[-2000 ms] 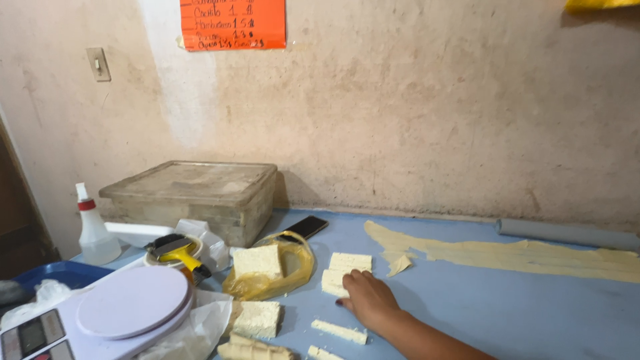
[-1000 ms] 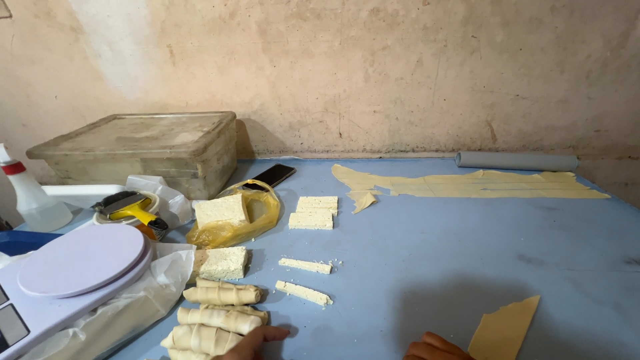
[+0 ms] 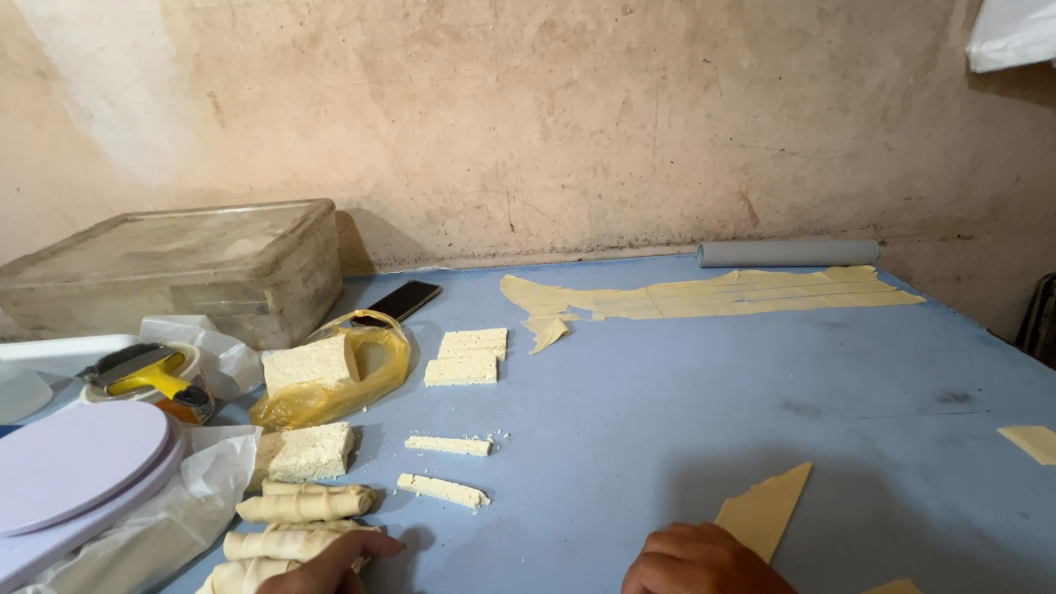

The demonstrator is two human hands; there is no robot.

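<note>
My left hand (image 3: pixel 334 565) rests at the bottom edge against several dough-wrapped rolls (image 3: pixel 305 503); whether it grips one cannot be told. My right hand (image 3: pixel 705 561), fingers curled, lies at the lower end of a pointed strip of thin dough (image 3: pixel 767 507); its fingertips are hidden. Two narrow white cheese sticks (image 3: pixel 445 445) lie with crumbs above and right of my left hand. Farther back are cheese slabs (image 3: pixel 462 368), a cheese block (image 3: pixel 309 365) in a yellow plastic bag (image 3: pixel 384 363), and another block (image 3: pixel 312 452) beside the rolls.
A long dough sheet (image 3: pixel 701 299) and a grey roll (image 3: pixel 788 253) lie near the wall. To the left stand a lidded plastic box (image 3: pixel 165 256), a phone (image 3: pixel 404 301), a yellow-handled brush (image 3: pixel 157 375) and a kitchen scale (image 3: pixel 82 466). A dough scrap (image 3: pixel 1031 443) lies far right.
Two seconds ago a hand was on the cheese slabs; it has left them. Both hands are now at the lower edge, much as one second ago. The view has shifted right.
</note>
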